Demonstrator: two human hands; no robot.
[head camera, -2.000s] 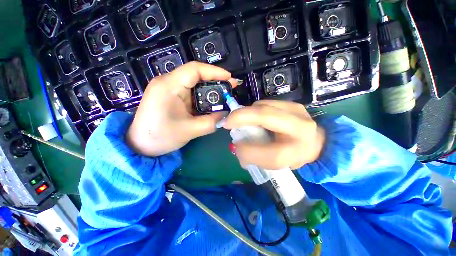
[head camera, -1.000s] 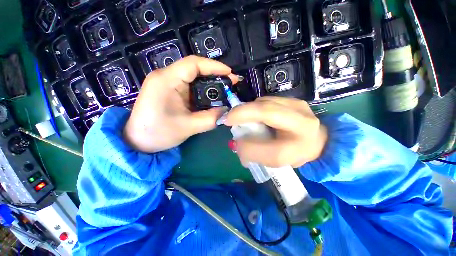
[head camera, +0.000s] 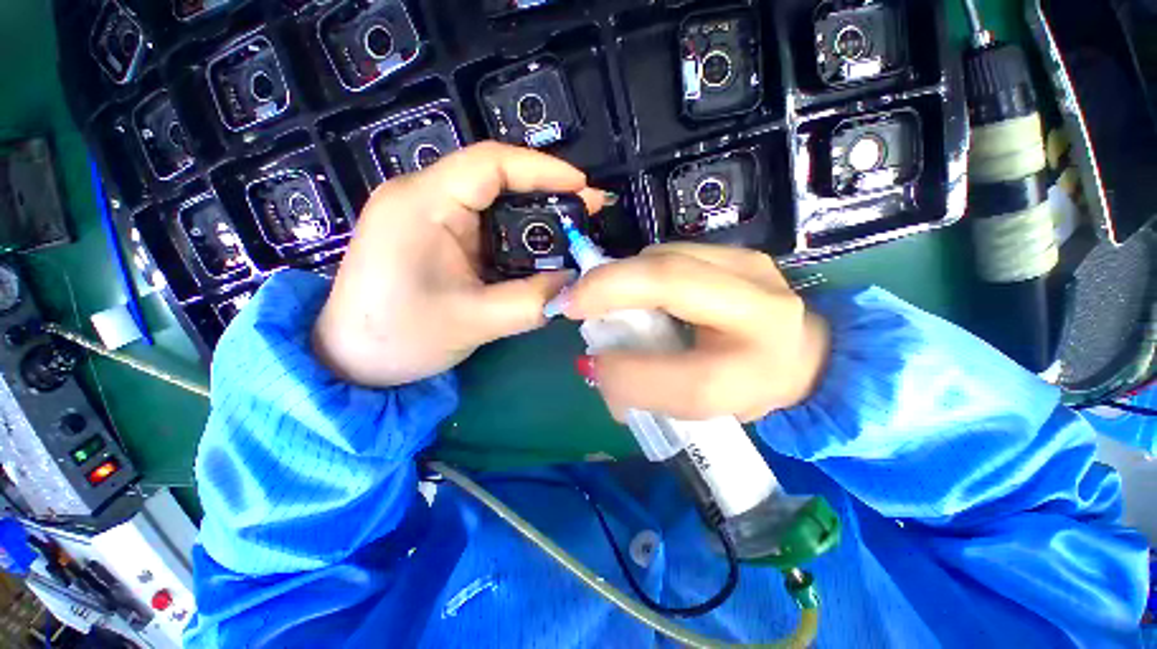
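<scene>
My left hand (head camera: 419, 273) holds a black housing (head camera: 518, 241) by its edges, between thumb and fingers, over the front edge of the blister tray (head camera: 634, 121). The housing has a round ring at its centre and a small pale label. My right hand (head camera: 698, 332) is shut on the glue syringe (head camera: 730, 469). Its blue needle tip (head camera: 577, 238) is at the upper right part of the housing; whether it touches cannot be told. A green cap (head camera: 799, 533) with a hose is at the syringe's rear. Similar black housings lie in the tray pockets.
A tape-wrapped electric screwdriver (head camera: 1011, 190) lies right of the tray, beside a black slab (head camera: 1098, 127). A grey control box (head camera: 57, 406) with a lit red switch is at left. A pale air hose (head camera: 546, 545) crosses my lap. A blue stick (head camera: 117, 254) lies left of the tray.
The housing has moved slightly up and tilted since the oldest frame. The needle tip has shifted a little over its upper right part. Both hands keep their holds.
</scene>
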